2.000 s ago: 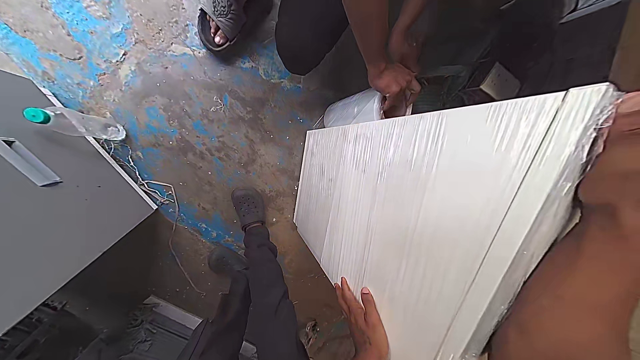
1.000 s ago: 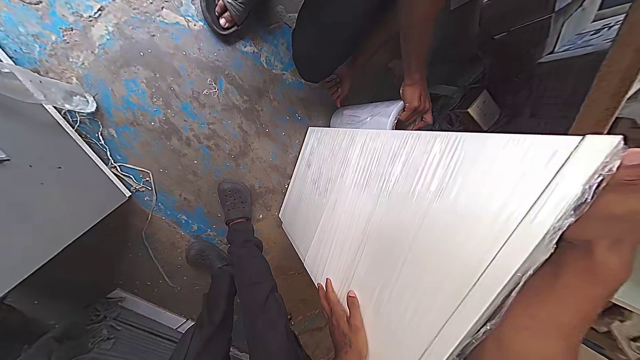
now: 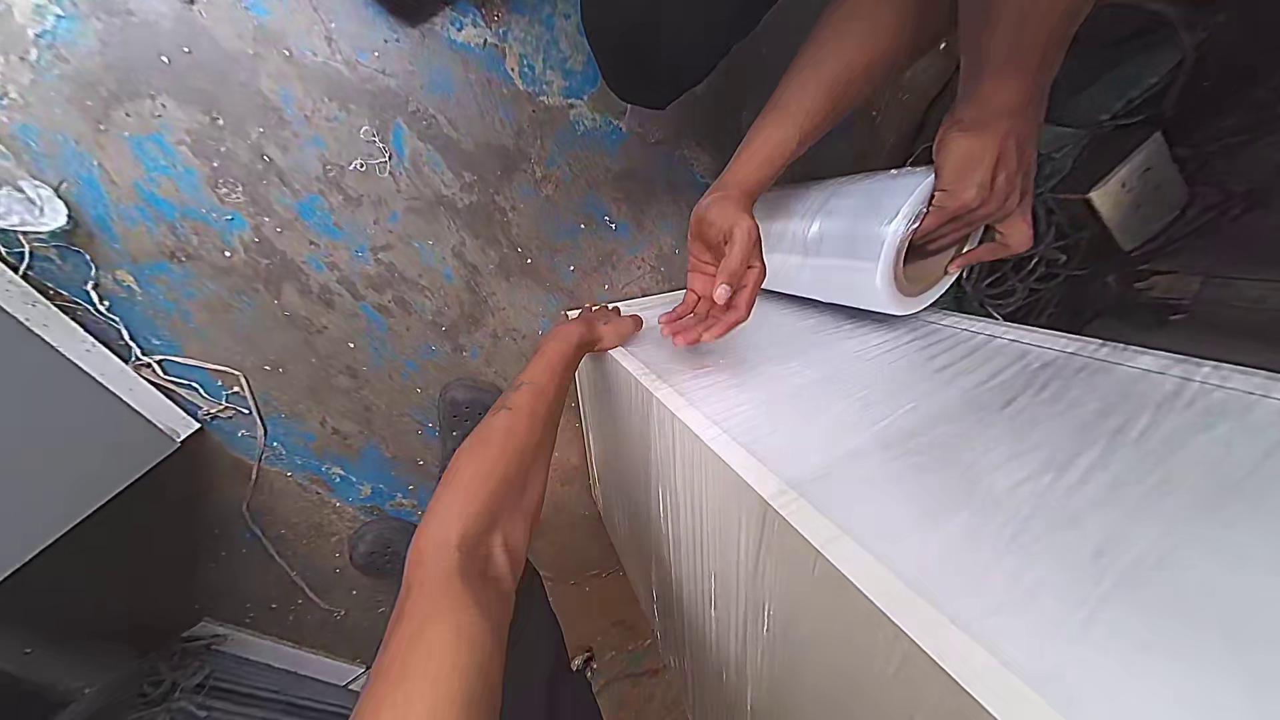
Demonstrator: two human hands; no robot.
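A long white box-shaped piece [image 3: 900, 480], like a cabinet, is wrapped in clear plastic film and stretches from the centre to the lower right. My left hand [image 3: 602, 328] is curled over its far left corner, with my forearm reaching up from the bottom. My right hand is out of view. Just beyond the corner, a co-worker's open hand [image 3: 715, 275] is held palm up, near my left fingers. The co-worker's other hand [image 3: 980, 195] grips the cardboard core of a roll of stretch film [image 3: 850, 235], which lies along the piece's far edge.
A grey panel with a white edge [image 3: 110, 350] stands at the left. Loose cords [image 3: 250, 420] trail over the worn, blue-stained floor. My dark clogs [image 3: 465, 410] are beside the wrapped piece. A pale block [image 3: 1140, 190] and dark clutter are at the upper right; slats lie at lower left.
My left hand has moved from the broad face to the far corner. My right arm has left the view. The wrapped piece has turned, and the film roll now lies over its edge.
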